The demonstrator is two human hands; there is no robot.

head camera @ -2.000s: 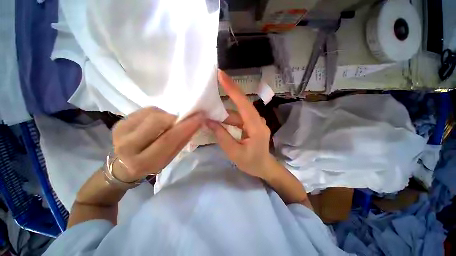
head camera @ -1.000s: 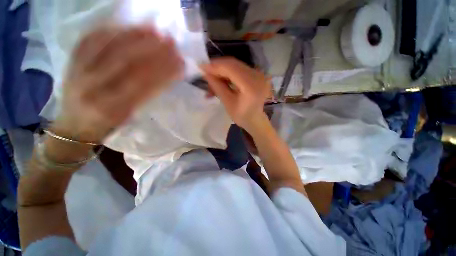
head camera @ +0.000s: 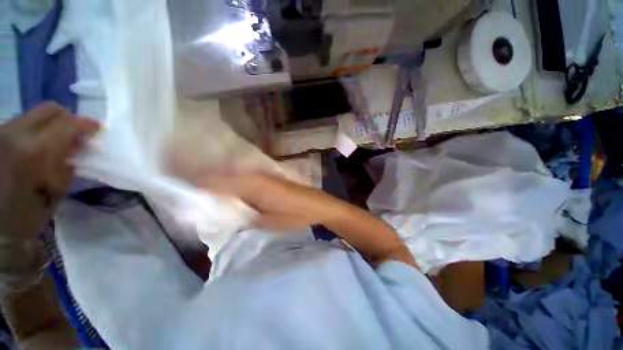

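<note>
White knit fabric [head camera: 140, 147] hangs from the left of the machine down to my lap, partly blurred. My left hand [head camera: 44, 160] is at the left edge, fingers closed on the fabric's left side. My right hand [head camera: 205, 167] is strongly blurred, over the fabric left of centre; whether it grips the cloth cannot be told. The pale cloth plate [head camera: 212, 61] and the shiny presser foot area [head camera: 254, 41] are uncovered under bright light, above and right of my hands.
A tape roll [head camera: 495, 51], black scissors [head camera: 579, 81] and grey strips [head camera: 408, 96] lie right of the machine. A measuring tape [head camera: 437, 113] runs along the table edge. White pieces [head camera: 471, 198] lie below it. Purple-blue cloth [head camera: 42, 61] is upper left, a blue basket [head camera: 75, 307] lower left.
The white fabric has moved left off the needle area, which now shows. My left hand has moved to the left edge. My right hand has moved left and down across the front.
</note>
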